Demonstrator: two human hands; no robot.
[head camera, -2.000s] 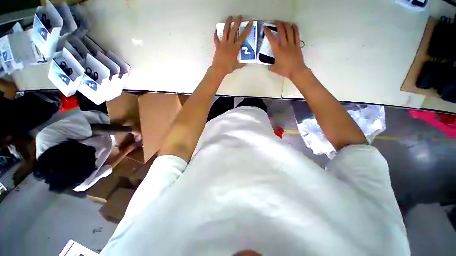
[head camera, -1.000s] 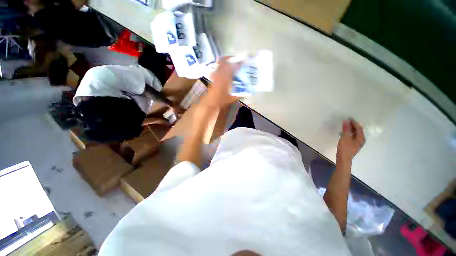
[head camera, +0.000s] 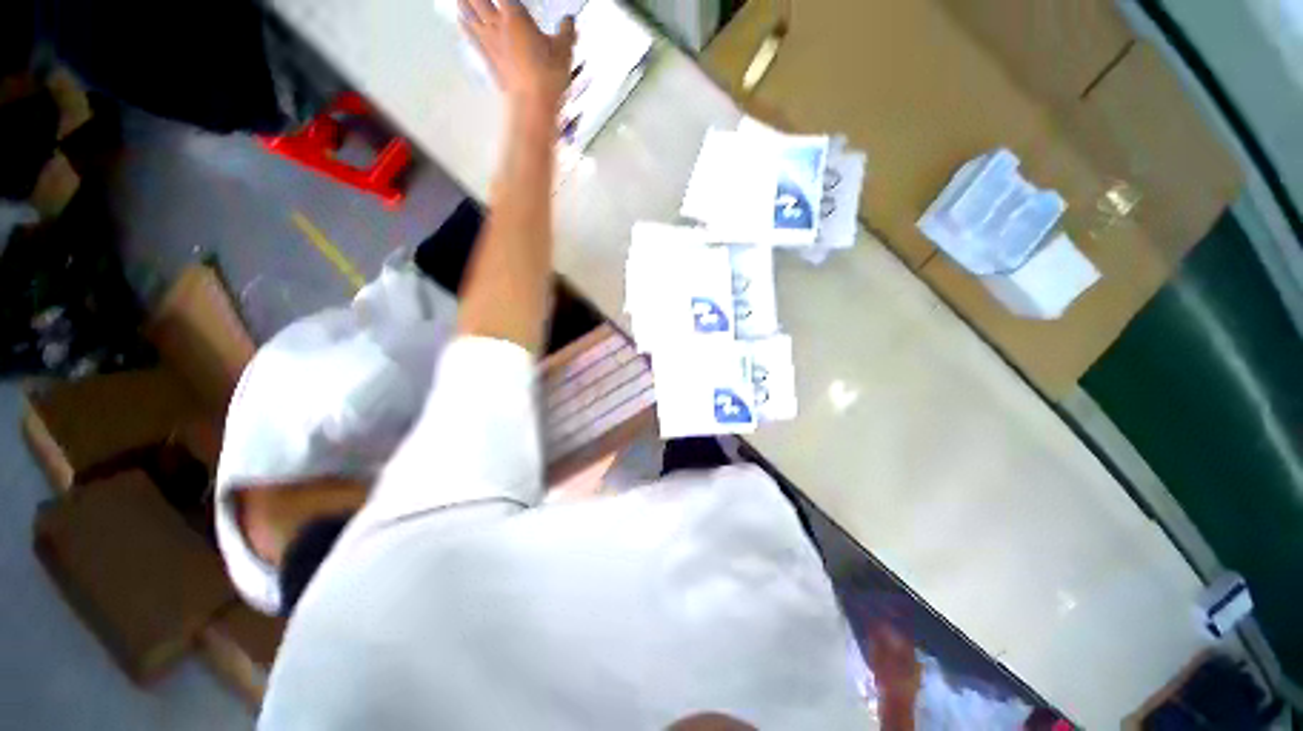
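Observation:
My left hand (head camera: 522, 54) is at the top of the view, fingers spread, over or beside white flat pieces (head camera: 607, 69) on the bench; nothing is clearly gripped. White boxes with blue picture panels (head camera: 686, 293) lie in an overlapping group on the bench, in front of me. Another white box with a blue panel (head camera: 757, 186) lies just behind them, with dark loop shapes showing at its side. My right hand (head camera: 896, 668) is low, below the bench edge beside a clear plastic bag (head camera: 965, 703); it is blurred and its fingers cannot be made out.
Frosted nested trays (head camera: 993, 214) sit on a cardboard sheet (head camera: 886, 86) at the bench back. A co-worker in white (head camera: 322, 414) bends near an open carton showing rows of edges (head camera: 600, 393). Brown cartons (head camera: 136, 571) and a red stool (head camera: 343, 150) stand on the floor. Black units (head camera: 1215, 700) are lower right.
The view has swung left along the bench. My left hand has released the white-and-blue box it carried and reached farther left. My right hand has moved down below the bench edge.

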